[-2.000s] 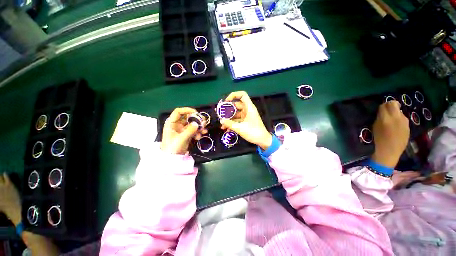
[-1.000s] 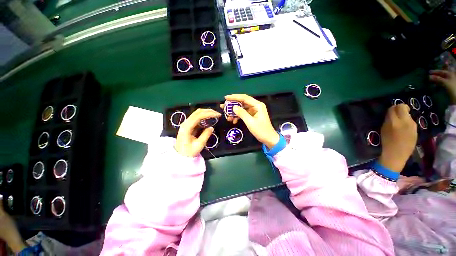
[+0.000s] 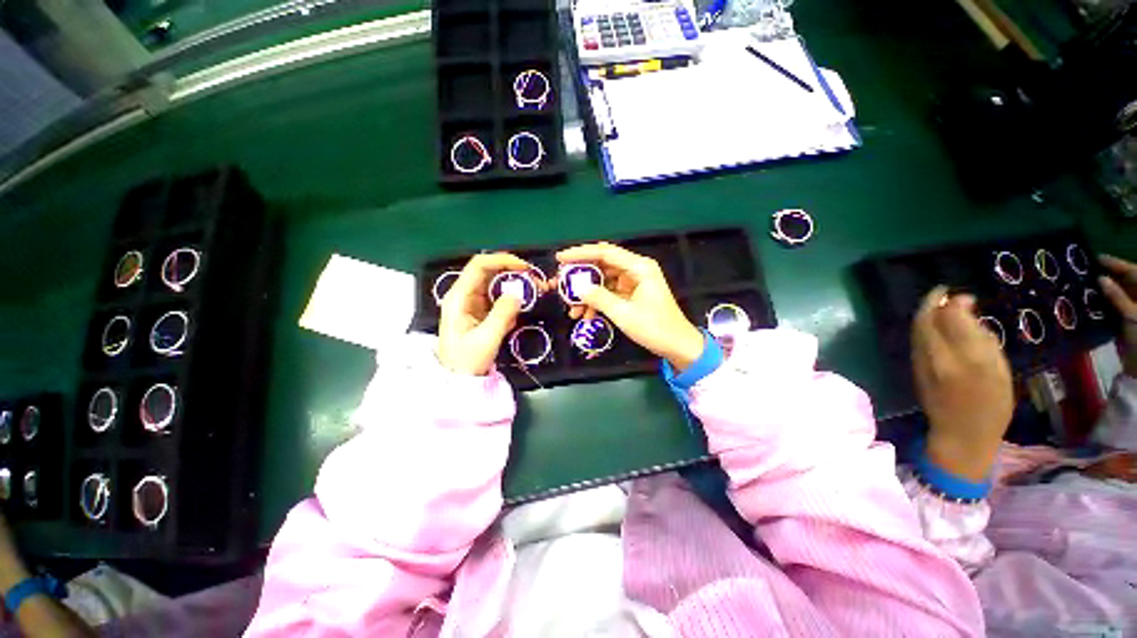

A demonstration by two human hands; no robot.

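My left hand [image 3: 484, 312] holds a round watch head [image 3: 513, 289] by its rim, its dark face turned up. My right hand [image 3: 630, 299] holds another watch head [image 3: 580, 282] close beside it. Both are above the black parts tray [image 3: 717, 259] in front of me. In the tray's near row, watch heads [image 3: 531, 345] sit below my hands, with one more [image 3: 727, 320] at the right end. Another shows at the tray's left end, partly behind my left hand. A blue band is on my right wrist.
A pale paper slip [image 3: 359, 302] lies left of the tray. A tall tray stack [image 3: 212, 361] stands further left. Behind are another tray [image 3: 481, 94], a clipboard [image 3: 723, 119] and a calculator [image 3: 636, 28]. A loose watch head [image 3: 792, 226] lies on the mat. A neighbour's hand [image 3: 963, 374] is at the right tray.
My left hand has turned its watch head from tilted to face up and brought it beside the right one. The neighbour's hand on the right has moved down and left. The view has shifted slightly.
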